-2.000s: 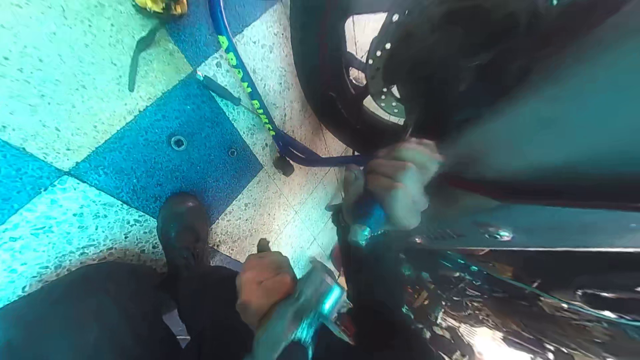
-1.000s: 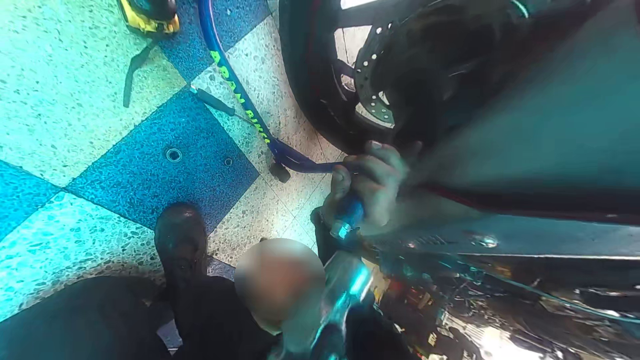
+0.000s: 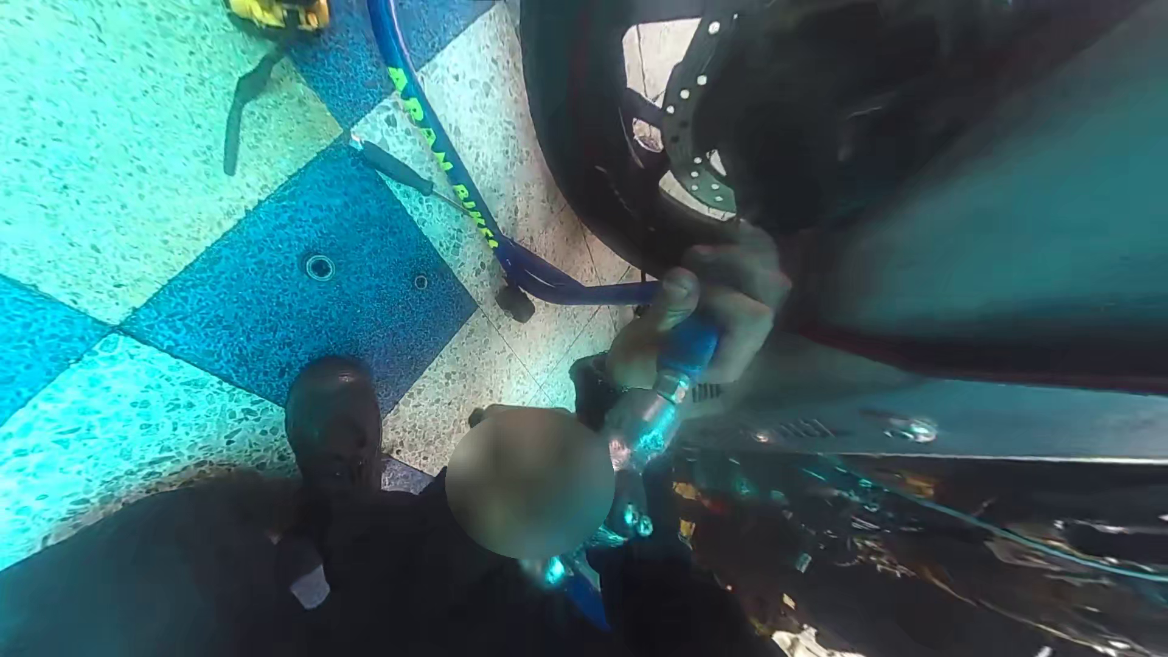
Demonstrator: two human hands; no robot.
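Note:
My right hand (image 3: 721,310) is closed around the blue end (image 3: 689,347) of a silver metal tool (image 3: 643,429), beside a dark painted motorcycle panel. Just above that grip, a blue tubular stand (image 3: 438,146) with yellow-green lettering ends behind my fingers. Below and left of the metal body is my left hand (image 3: 529,484), covered by a round blur, so its fingers and anything in them cannot be made out. More shiny metal and a blue strip (image 3: 587,598) show under it.
A motorcycle wheel (image 3: 575,155) with a drilled brake disc (image 3: 684,137) stands above my hands. On the checkered floor lie a screwdriver (image 3: 392,169), a dark strip (image 3: 242,109) and a yellow-and-black tool (image 3: 278,13). My shoe (image 3: 334,420) is lower left; cluttered parts and a thin cable (image 3: 1004,529) lie lower right.
The tool's metal body has moved up toward my right hand and now sits against the blue piece. My right hand keeps its hold on that piece.

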